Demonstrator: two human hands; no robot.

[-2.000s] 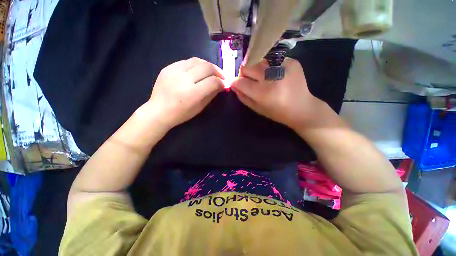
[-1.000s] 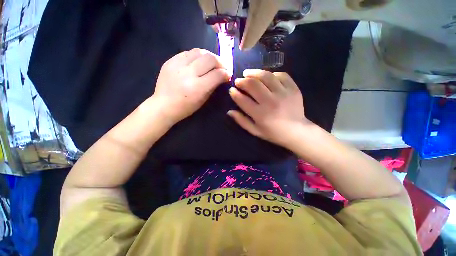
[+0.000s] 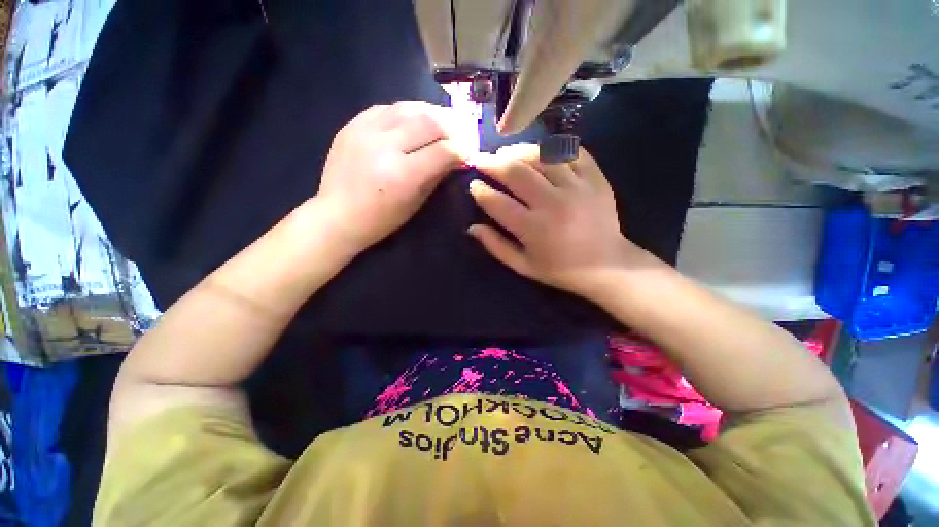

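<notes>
A large black garment piece (image 3: 206, 134) lies over the machine table and hangs toward my lap. The sewing machine (image 3: 577, 41) is at the top, its lamp glaring white over the presser foot area (image 3: 465, 108). My left hand (image 3: 386, 170) lies on the cloth left of and just below the foot, fingertips pinching at a small pinkish edge. My right hand (image 3: 551, 211) rests on the cloth right of the foot, fingers slightly spread, index fingertip near my left fingertips. Glare hides the needle and most of the strip.
A pile of pink strips (image 3: 659, 386) lies at the lower right beside a red container (image 3: 880, 458). A blue plastic bin (image 3: 885, 273) is at the right. Black-marked white sheeting (image 3: 51, 206) covers the left side. A dark knob (image 3: 559, 146) hangs from the machine above my right hand.
Since two seconds ago my right hand has shifted down slightly and its fingers have spread from a pinch. My left hand stays near the foot. The view dipped and came back, so the machine's place shifts.
</notes>
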